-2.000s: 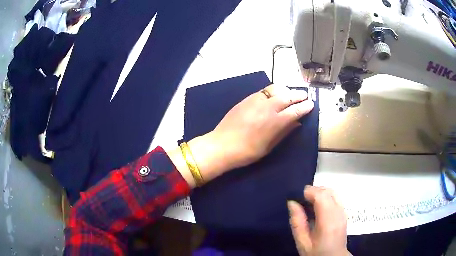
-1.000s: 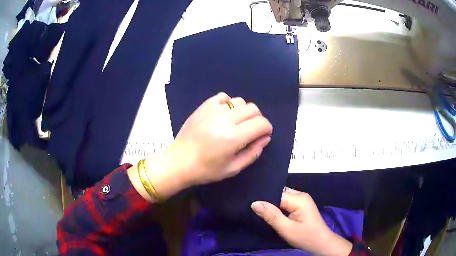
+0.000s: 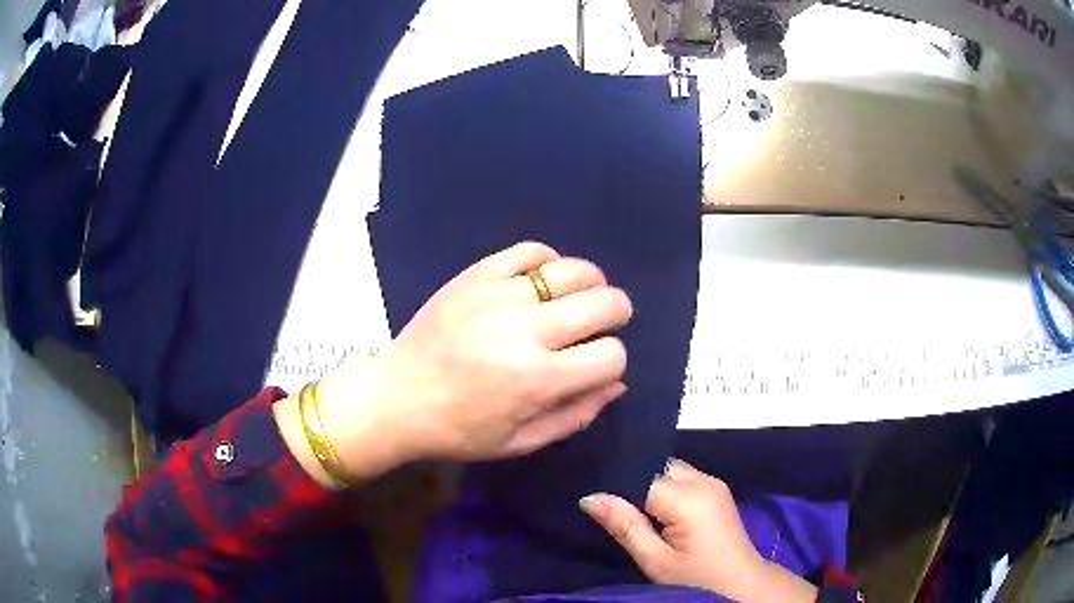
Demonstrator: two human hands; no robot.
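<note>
A dark navy cut panel point(image 3: 530, 165) lies flat on the machine table and hangs over its front edge. Its top right corner is under the presser foot point(image 3: 680, 83). My left hand point(image 3: 518, 353) lies on the panel with its fingers curled, at the middle of the cloth; whether it pinches the cloth I cannot tell. My right hand point(image 3: 683, 524) holds the panel's right edge between thumb and fingers, below the table edge. The right raw edge runs nearly straight down from the foot.
The white machine head point(image 3: 1001, 35) is at the top right. The tan machine bed point(image 3: 848, 153) and blue-handled scissors point(image 3: 1048, 277) lie right. Other navy panels point(image 3: 212, 224) and a crumpled navy heap point(image 3: 41, 200) lie left. A printed ruler point(image 3: 824, 371) follows the front edge.
From the first frame, both hands have moved down and left from the foot, and the right hand has taken hold of the cloth edge. Since the second frame, they have barely moved.
</note>
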